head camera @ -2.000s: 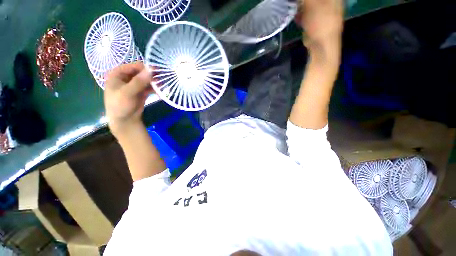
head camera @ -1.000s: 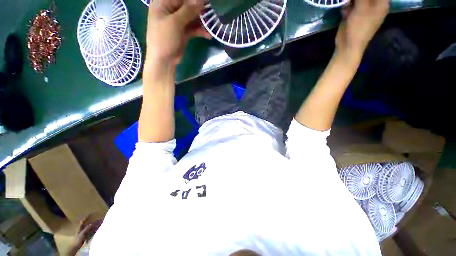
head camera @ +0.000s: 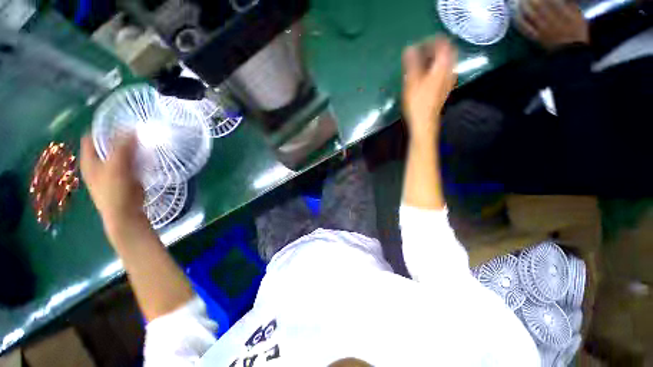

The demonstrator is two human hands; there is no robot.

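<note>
My left hand (head camera: 114, 175) is at the lower left edge of a white fan grille (head camera: 182, 147), thumb and fingers around the rim. The grille is blurred and lies over other white grilles (head camera: 168, 204) on the bench. My right hand (head camera: 429, 72) is above the bench near its front edge, fingers curled. No grille is in it; blur hides whether it holds something small. A dark press head with a grey cylinder (head camera: 266, 77) stands between my hands. A pile of copper-coloured rings (head camera: 54, 183) lies left of my left hand.
Another person's hand (head camera: 551, 21) is beside a white grille (head camera: 474, 16) at the upper right. A carton (head camera: 555, 215) of white grilles (head camera: 548, 276) is at the lower right. A blue stool (head camera: 225, 269) is below the edge of the green bench (head camera: 358, 43). Dark items lie far left.
My left hand has moved left and down, from the middle of the bench to the grille pile. My right hand has moved left, away from a grille. The view has shifted, showing the press.
</note>
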